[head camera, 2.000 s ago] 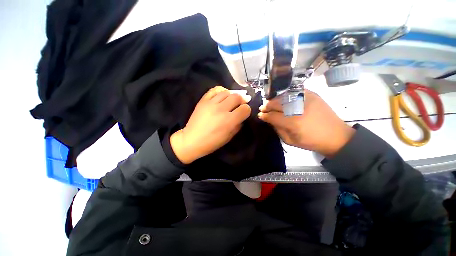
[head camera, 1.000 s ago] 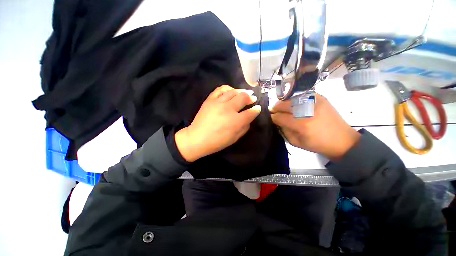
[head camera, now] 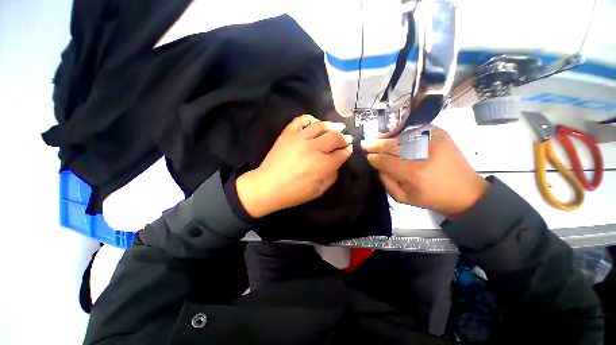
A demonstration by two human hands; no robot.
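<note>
A large black fabric garment piece (head camera: 250, 87) is draped over the left and middle of the white table. Its edge lies at the needle area (head camera: 368, 121) of the white sewing machine (head camera: 398, 64) with a blue stripe. My left hand (head camera: 297, 165) pinches the black fabric just left of the presser foot, fingertips close to it. My right hand (head camera: 429, 168) is on the other side, its thumb and fingers at the fabric edge, partly hidden behind the small grey metal piece by the needle. The fine detail of the edge between the fingertips is too small to tell.
Scissors (head camera: 564, 158) with one yellow and one red handle lie on the table at right, beside a dark-tipped tool (head camera: 603, 131). A ruler strip (head camera: 405, 243) runs along the front edge. A blue crate (head camera: 81, 209) stands at lower left under the cloth. A grey knob (head camera: 496, 110) juts from the machine.
The machine and scissors appear shifted rightward as the view moved. Both hands stay near the presser foot, with the right hand slightly farther right. The fabric between them has shifted slightly.
</note>
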